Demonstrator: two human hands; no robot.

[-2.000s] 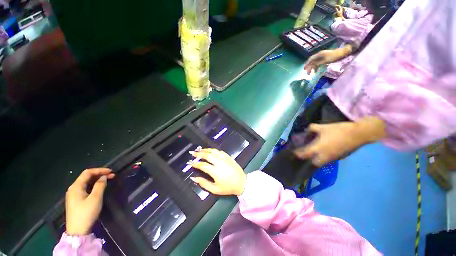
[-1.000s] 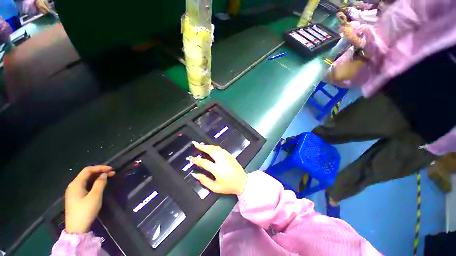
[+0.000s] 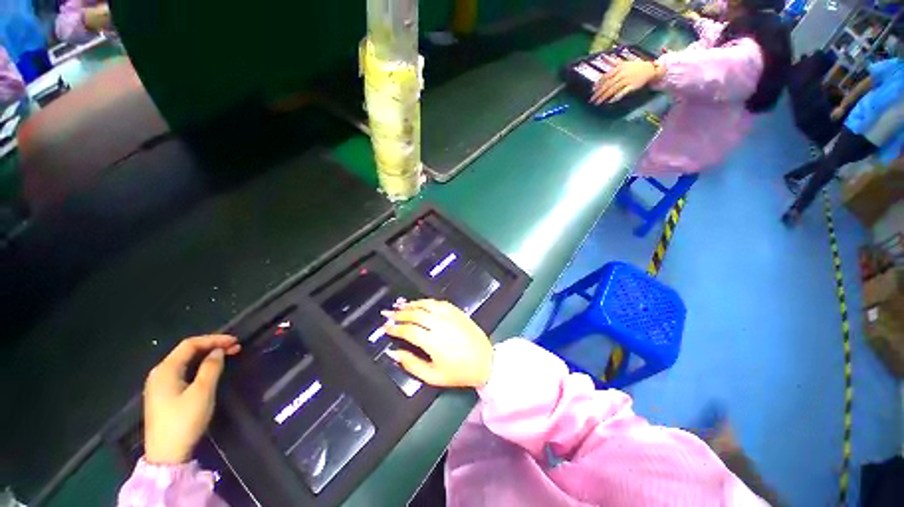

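Note:
A black foam tray (image 3: pixel 342 327) lies slanted on the green bench, with smartphones in its slots. The phone in the slot between my hands (image 3: pixel 297 396) shows small white text, and a shiny clear patch covers its lower part. My right hand (image 3: pixel 441 344) rests over the middle phone (image 3: pixel 359 297), fingers spread, gripping nothing. The far-right phone (image 3: pixel 446 265) also shows white text. My left hand (image 3: pixel 186 396) is at the tray's left side, thumb and forefinger close together near the rim; whether they pinch anything is unclear. Part of another phone shows beside my left wrist.
A yellow-wrapped post (image 3: pixel 394 124) stands behind the tray. Dark mats (image 3: pixel 486 114) lie along the bench. A blue pen (image 3: pixel 551 113) lies further along. A person in pink has a hand over a second loaded tray (image 3: pixel 592 69). A blue stool (image 3: pixel 634 309) stands on the floor at the right.
The person in pink who was passing close at the right has gone from view, uncovering the stool, floor and a seated worker. My hands have barely moved.

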